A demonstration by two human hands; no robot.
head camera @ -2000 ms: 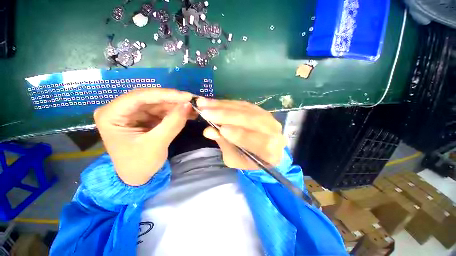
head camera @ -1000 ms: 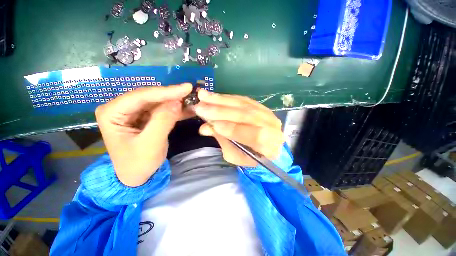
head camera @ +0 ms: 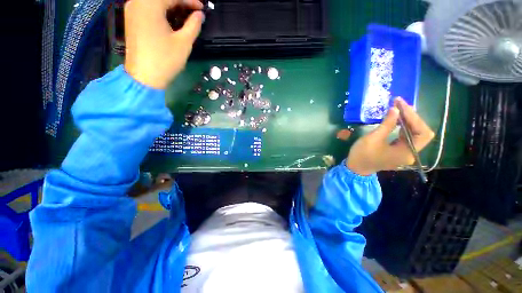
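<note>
My left hand (head camera: 157,43) is at the top left, over the left end of the black tray (head camera: 263,43). Its fingertips close on a small dark component (head camera: 207,7) with a white spot, partly hidden. My right hand (head camera: 392,137) holds the silver tweezers (head camera: 411,137) at the front of the blue parts bin (head camera: 358,86); the tweezer tip is at the bin's small white parts (head camera: 379,86). Dark round components (head camera: 246,97) lie in a loose pile, with round white discs (head camera: 215,72) among them. The blue backing sheet (head camera: 243,145) lies in front of the pile.
Spare blue strips (head camera: 66,54) lie at the left. A white fan (head camera: 478,43) stands at the top right, with a white cable (head camera: 447,123) below it. A tan scrap (head camera: 343,134) lies near the bench edge. Black tray stacks (head camera: 495,114) stand at the right.
The view has shifted to show more of the bench's far side. My hands have parted: the left moved up to the black tray, the right moved right to the blue bin with the tweezers.
</note>
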